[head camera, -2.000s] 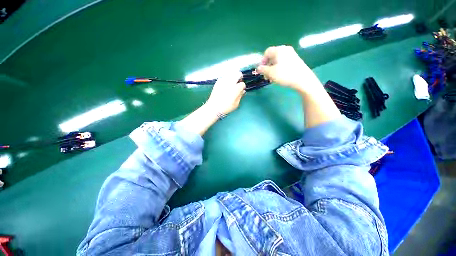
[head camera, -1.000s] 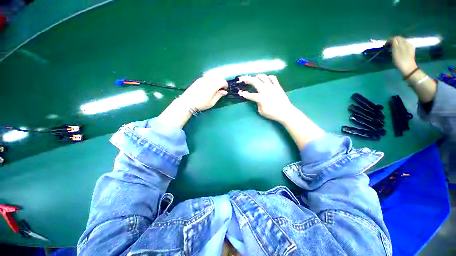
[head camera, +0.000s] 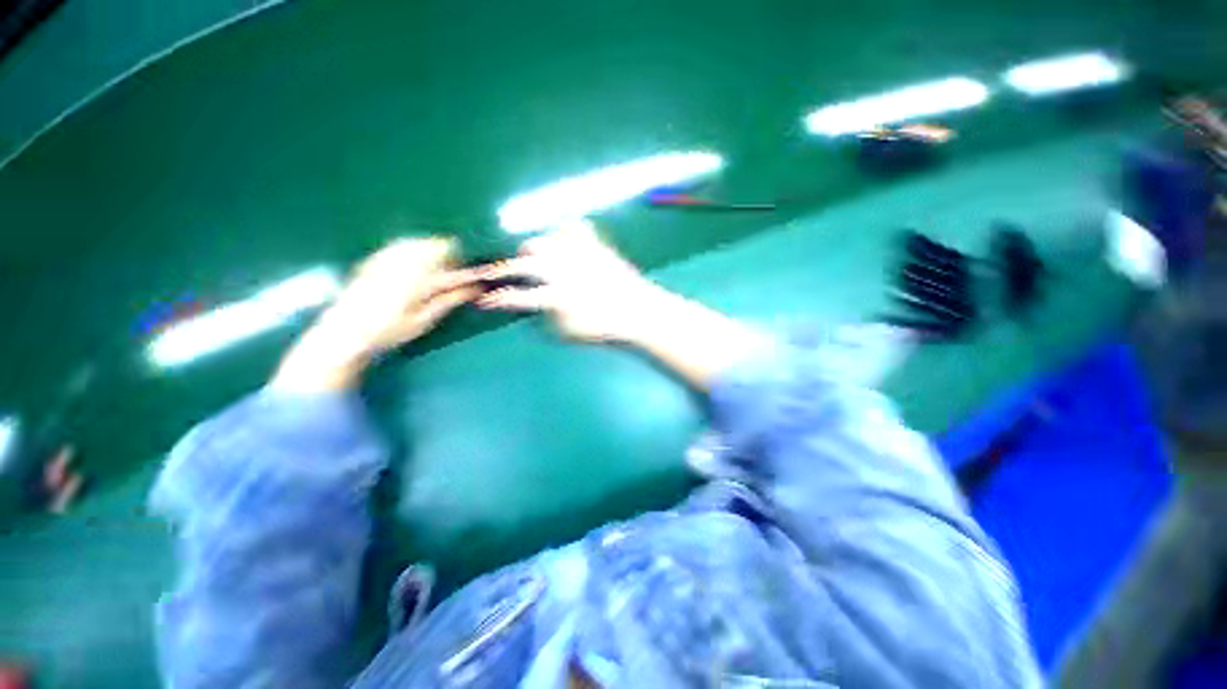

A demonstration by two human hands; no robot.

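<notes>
The frame is blurred by motion. My left hand (head camera: 384, 303) and my right hand (head camera: 588, 285) meet at the belt's near edge, left of centre. Their fingers hold the dark cluster of a cable assembly (head camera: 495, 285) between them; most of it is hidden by the fingers. Its blue and red plug (head camera: 170, 318) shows faintly beyond my left hand. Loose black housings lie at the right in two groups, a larger group (head camera: 933, 283) and a smaller one (head camera: 1017, 264).
Another assembly lies on the belt, with its dark cluster (head camera: 902, 148) and blue-red plug (head camera: 673, 201). Copper-coloured ends (head camera: 61, 479) show at left and a red thing (head camera: 15, 676) at bottom left. A white item (head camera: 1137, 250) lies far right, above a blue bin (head camera: 1097, 491).
Both my hands have moved left with the cable assembly. The neighbouring worker's arm over the belt at right is gone. The other assembly now appears farther left, nearer my hands.
</notes>
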